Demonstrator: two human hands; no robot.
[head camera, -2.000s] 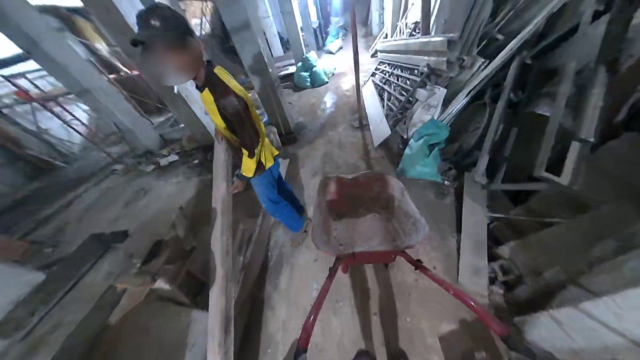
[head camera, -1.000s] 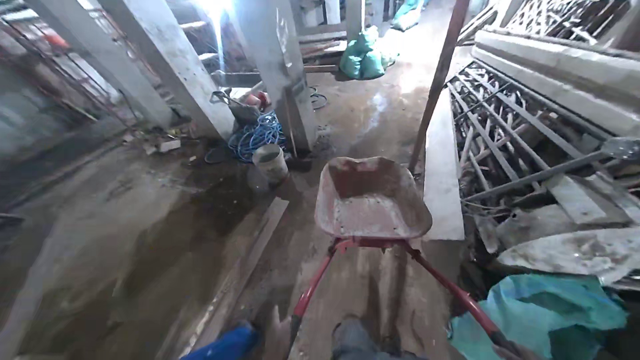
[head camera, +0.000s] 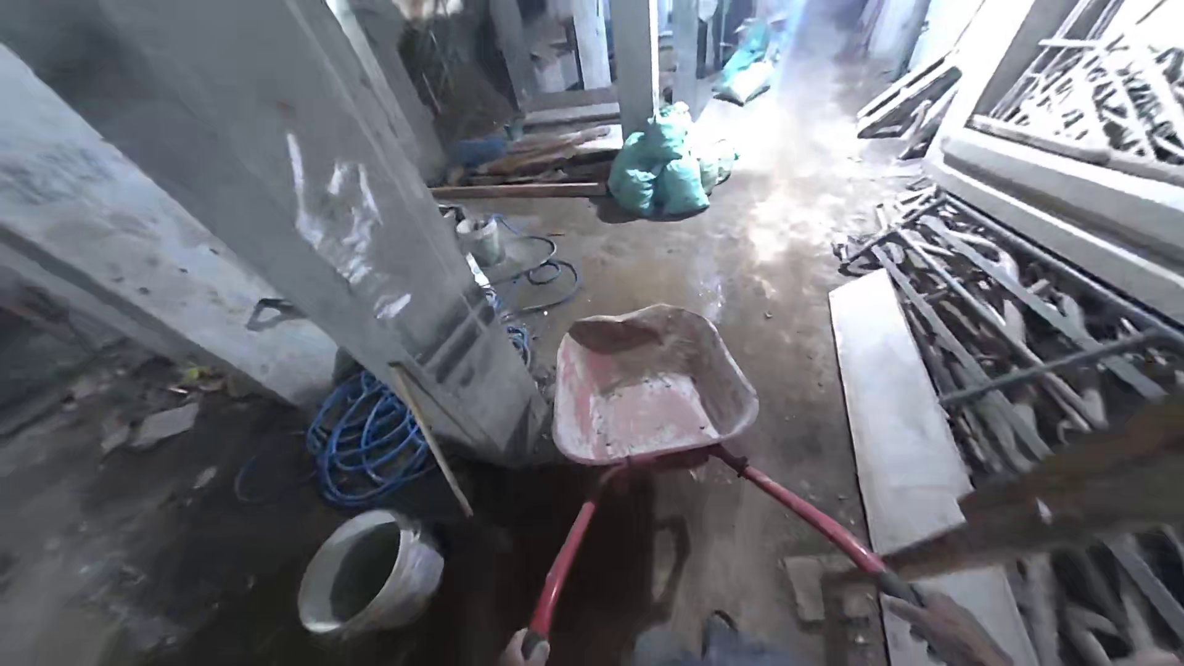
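Note:
A red wheelbarrow (head camera: 657, 398) stands in front of me, its tray holding nothing but pale residue and dirt. At the bottom edge my left hand (head camera: 524, 649) is closed around the dark grip of the left handle. My right hand (head camera: 948, 629) grips the right handle's dark end, lower right. Both red handles run from the hands up to the tray. Part of a shoe shows between them at the bottom.
A concrete column (head camera: 370, 222) with blue hose (head camera: 370, 439) and a bucket (head camera: 365, 573) stands left. Green sacks (head camera: 661, 166) sit ahead. Right lie a long pale board (head camera: 893, 407) and piled metal bars (head camera: 1008, 314). A blurred brown beam (head camera: 1064, 481) crosses at right.
The wheelbarrow and I have moved forward along the floor, nearer the column and green sacks. The person in the yellow and dark top, seen at left earlier, is out of view.

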